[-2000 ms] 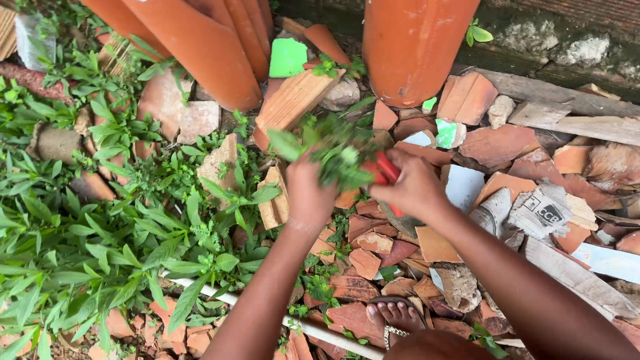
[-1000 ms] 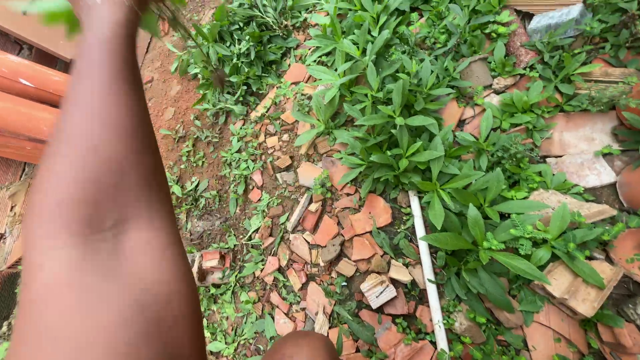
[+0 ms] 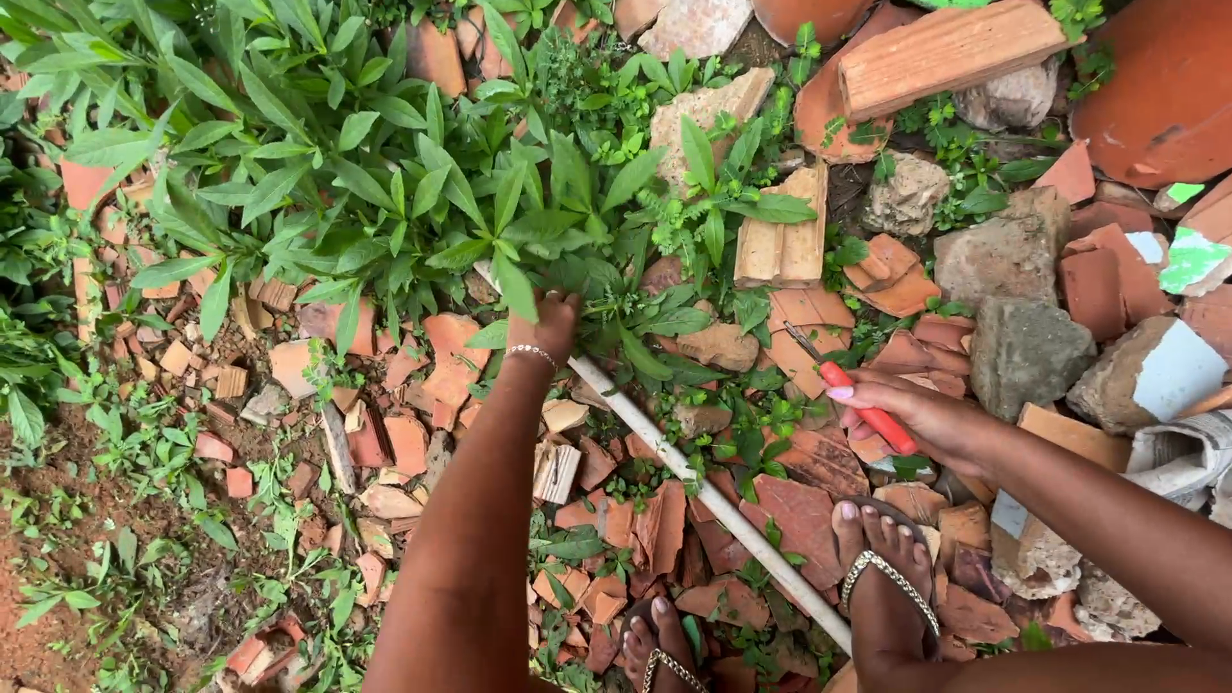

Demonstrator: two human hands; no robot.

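Observation:
My left hand (image 3: 553, 327), with a bracelet at the wrist, reaches in among the leaves at the lower edge of a patch of leafy green weeds (image 3: 500, 217). Its fingertips are partly hidden by foliage, so whether they grip a stem cannot be told. In my right hand (image 3: 890, 409) is a small tool with a red handle (image 3: 881, 422) and a thin dark metal end, pointing up and left above the broken tiles. A white pipe or rod (image 3: 712, 496) runs diagonally from beside my left hand down toward my feet.
Broken clay tile pieces (image 3: 799, 539) and stones (image 3: 1030, 356) cover the ground around my sandalled feet (image 3: 885, 568). A hollow brick piece (image 3: 784, 231) lies above centre, and a ribbed block (image 3: 958, 53) sits near a large orange clay piece (image 3: 1165, 96). Bare soil (image 3: 58, 539) shows at lower left.
Two seconds ago both hands were together at a bunch of greenery; now they are apart. My left arm, at upper left one second ago, is down at the weeds. The view has shifted widely.

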